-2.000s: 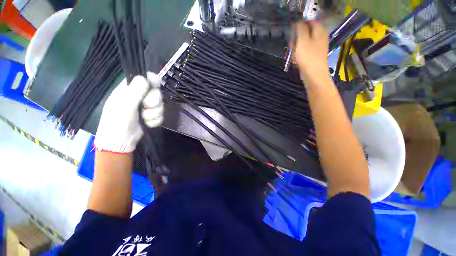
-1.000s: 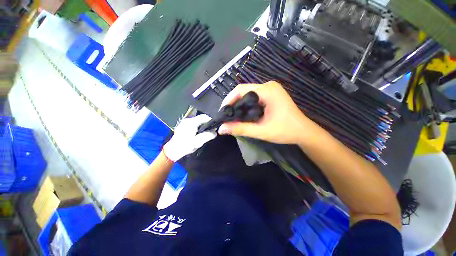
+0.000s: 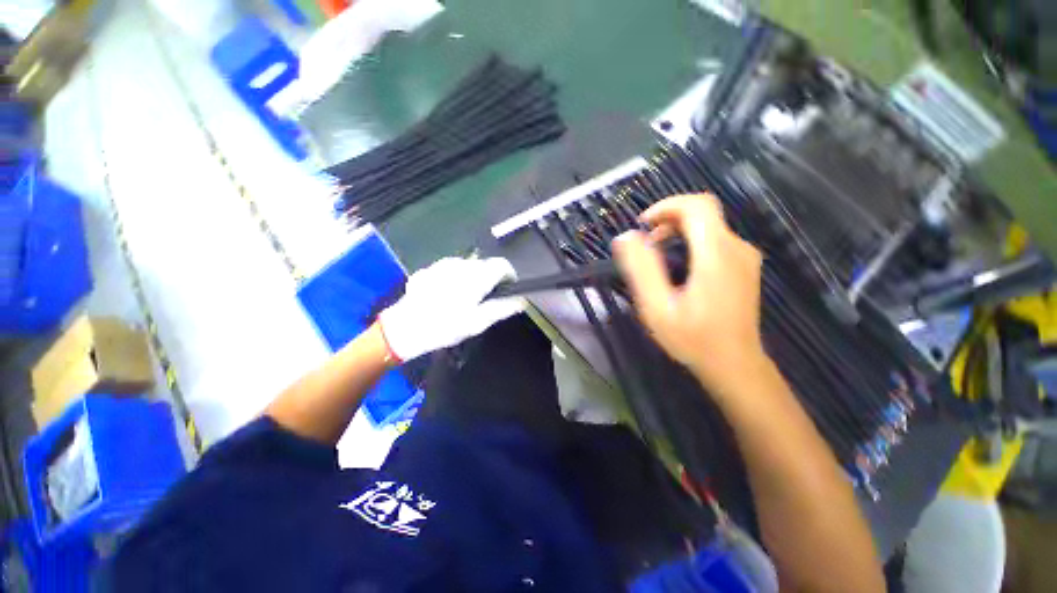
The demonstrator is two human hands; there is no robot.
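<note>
A bunch of black cables (image 3: 562, 280) stretches between my two hands over the plate's near left edge. My left hand (image 3: 446, 304), in a white glove with a red cuff, is closed around it. My bare right hand (image 3: 695, 278) grips its other end, whose tips are mostly hidden by my fingers. Behind, a dense row of black cables (image 3: 800, 336) lies on the dark plate, coloured wire tips toward the lower right. A silver loading bar (image 3: 568, 199) lies at the row's left end. The picture is blurred.
A fan of black cables (image 3: 452, 139) lies on the green bench top (image 3: 626, 58). The metal mould area (image 3: 846, 162) is at the upper right, below the green press head (image 3: 858, 35). A white tub (image 3: 956, 550) is at the lower right. Blue crates (image 3: 354, 290) stand left below the bench.
Two seconds ago my right hand was at the mould; it then came to the bunch in my left hand. Since the last frame my hands have moved apart, stretching the bunch between them. The view has turned.
</note>
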